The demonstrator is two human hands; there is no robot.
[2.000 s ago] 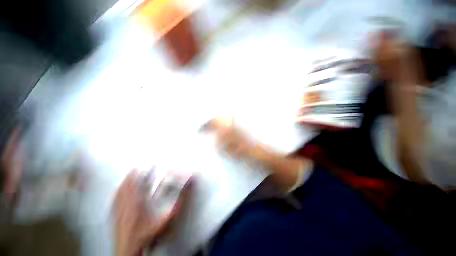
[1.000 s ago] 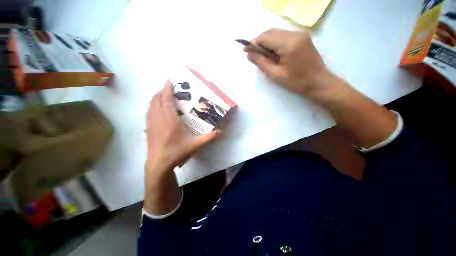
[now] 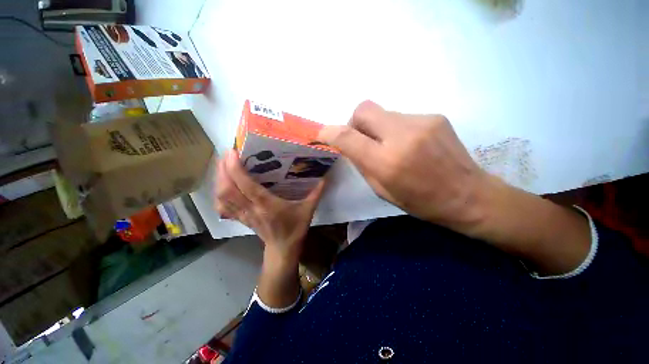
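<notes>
A product box (image 3: 285, 160) with an orange end, a white barcode label and cord pictures on its side is tilted at the table's near edge. My left hand (image 3: 267, 206) holds it from below and the left, fingers along its left side, thumb at the right. My right hand (image 3: 409, 160) is at the right corner of the orange end, thumb and index finger pinched together. A small dark tip shows at these fingertips against the box; most of what they hold is hidden.
The white table (image 3: 398, 57) runs under the work. Another product box (image 3: 142, 64) lies at its far left corner. A brown corrugated carton (image 3: 149, 163) stands left of the table, with clutter below. Brown marks show on the table right of my right hand.
My right hand has come down and left to the box with the slim dark tool. The box is turned so its orange end shows. The view has shifted, showing more of the left side.
</notes>
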